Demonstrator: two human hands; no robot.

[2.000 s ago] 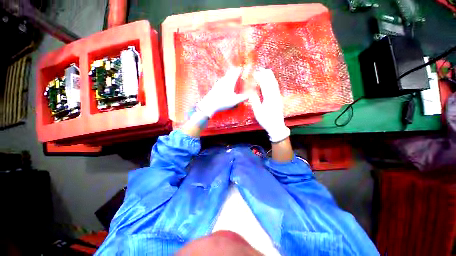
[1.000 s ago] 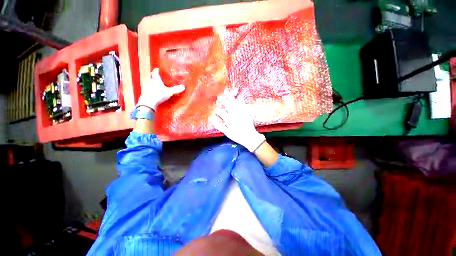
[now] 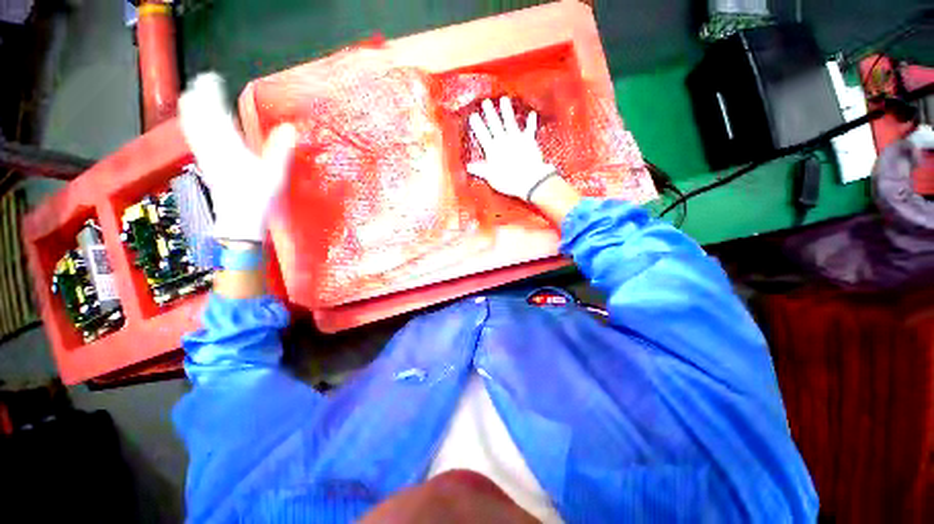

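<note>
The red foam packing tray (image 3: 417,291) lies in front of me, turned a little. A shiny bubble wrap sheet (image 3: 379,164) covers its left part and runs down into the right pocket. My right hand (image 3: 507,151), in a white glove, lies spread and flat on the wrap in the right pocket. My left hand (image 3: 238,159), gloved and blurred, is raised over the tray's left edge, fingers apart, with a blue band at the wrist. It holds nothing that I can see.
A second foam tray (image 3: 84,362) at the left holds two circuit boards (image 3: 169,241), one per pocket. A black box (image 3: 763,97) with a cable stands on the green mat (image 3: 707,210) at the right. Stacked red trays (image 3: 855,409) are at the lower right.
My right hand has moved right and forward into the right pocket, pressing the wrap down there. My left hand has left the left pocket and risen. Wrap now bulges over the left pocket. The view has turned.
</note>
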